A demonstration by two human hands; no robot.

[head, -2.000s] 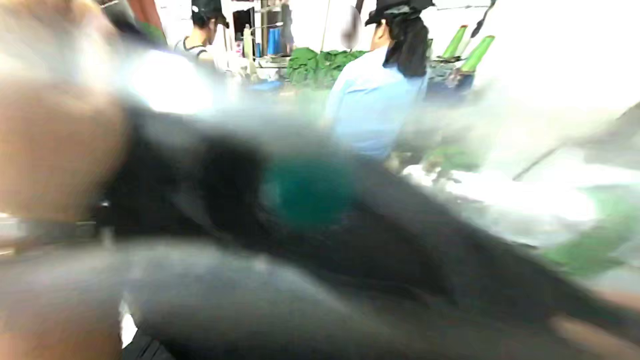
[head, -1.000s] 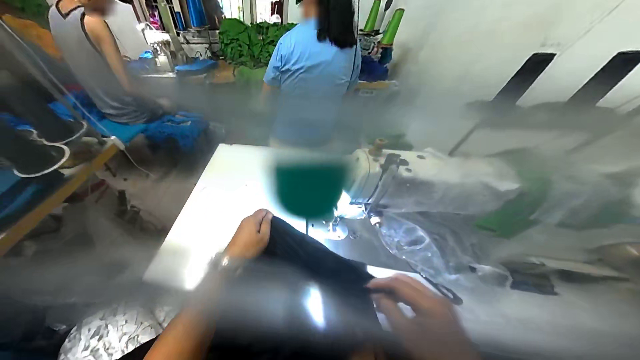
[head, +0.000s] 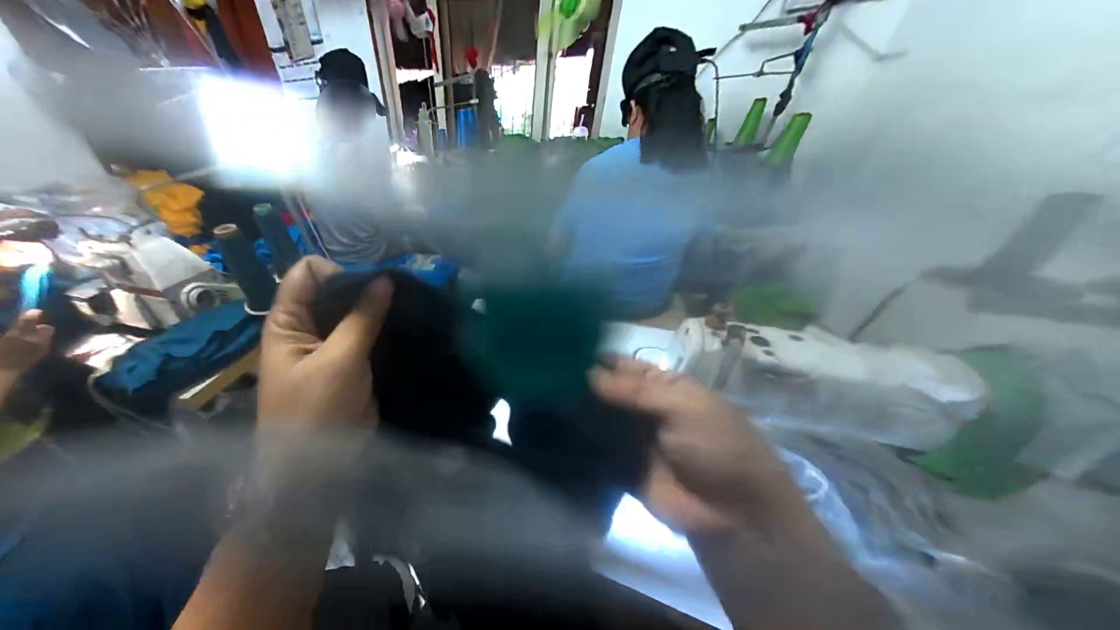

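Black fabric (head: 429, 367) is stretched between my hands, raised in front of the view. My left hand (head: 328, 350) pinches its upper left part between thumb and fingers. On the right side, my right hand (head: 674, 429) grips the other end, somewhat blurred. A dark green blurred patch (head: 542, 337) covers part of the fabric; whether it belongs to it, I cannot tell. Behind my right hand stands a white sewing machine (head: 805, 363) on a white table (head: 656, 542), whose surface is partly hidden by the fabric.
A person in a blue shirt (head: 626, 219) sits ahead, another person (head: 350, 175) further left. Thread cones (head: 245, 267) and another sewing machine (head: 166, 271) stand at left, near a third person's hand (head: 26, 341). Clear plastic (head: 840, 507) lies below the machine at right.
One second ago my hands held the black fabric low over the white table; now they hold it up higher, nearer the view. The view has tilted up and turned left.
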